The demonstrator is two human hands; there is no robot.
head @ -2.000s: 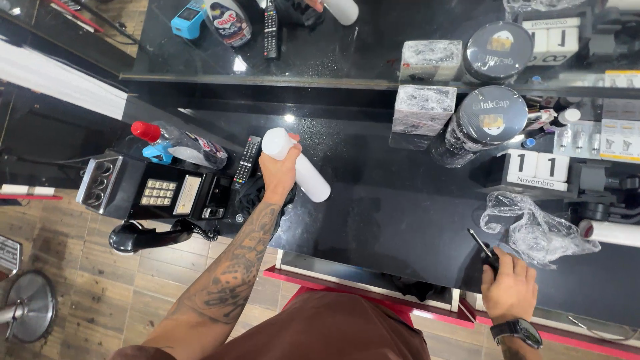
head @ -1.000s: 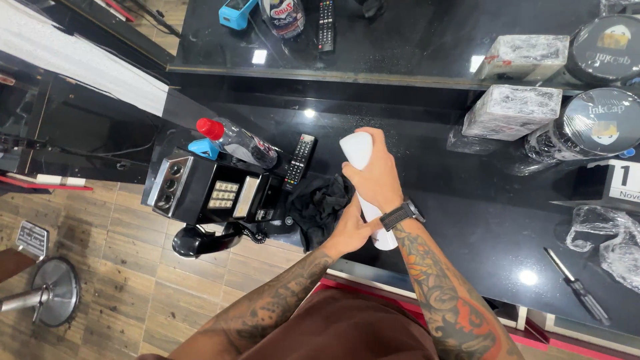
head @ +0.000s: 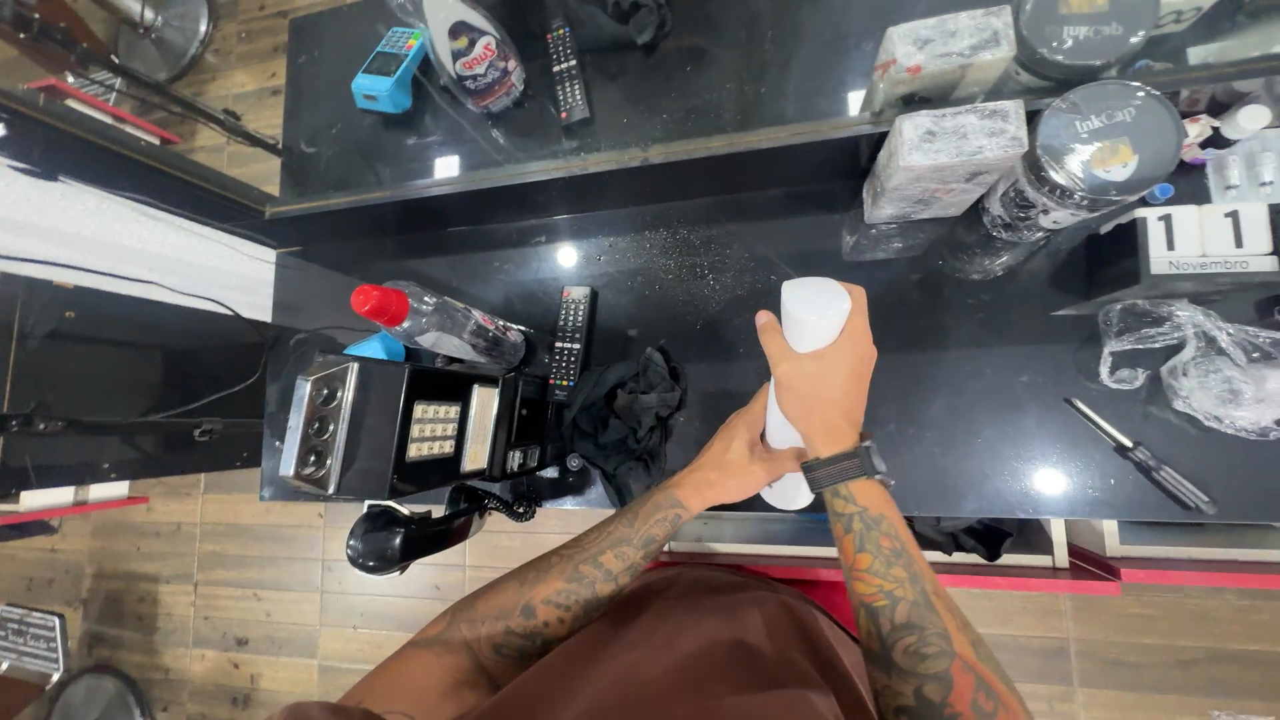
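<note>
Both my hands hold a white bottle [head: 814, 312] over the black glossy counter. My right hand [head: 826, 385] wraps round its upper part, and my left hand [head: 735, 455] grips it lower down. Left of them lies a crumpled black cloth [head: 632, 410], with a black remote control [head: 571, 340] beside it. Fine droplets or specks [head: 690, 262] are scattered on the counter beyond the bottle. A screwdriver [head: 1140, 455] lies to the right, near the front edge.
A black push-button telephone [head: 435, 430] and a clear bottle with a red cap [head: 450, 325] stand left. At right are a plastic-wrapped box [head: 945, 160], a wrapped tub [head: 1105, 140], a block calendar [head: 1200, 240] and crumpled clear plastic [head: 1215, 365]. A mirror [head: 690, 80] runs along the back.
My right hand has left the screwdriver, which now lies on the counter, and has taken hold of the white bottle. My left hand has moved from the bottle's top to its lower part.
</note>
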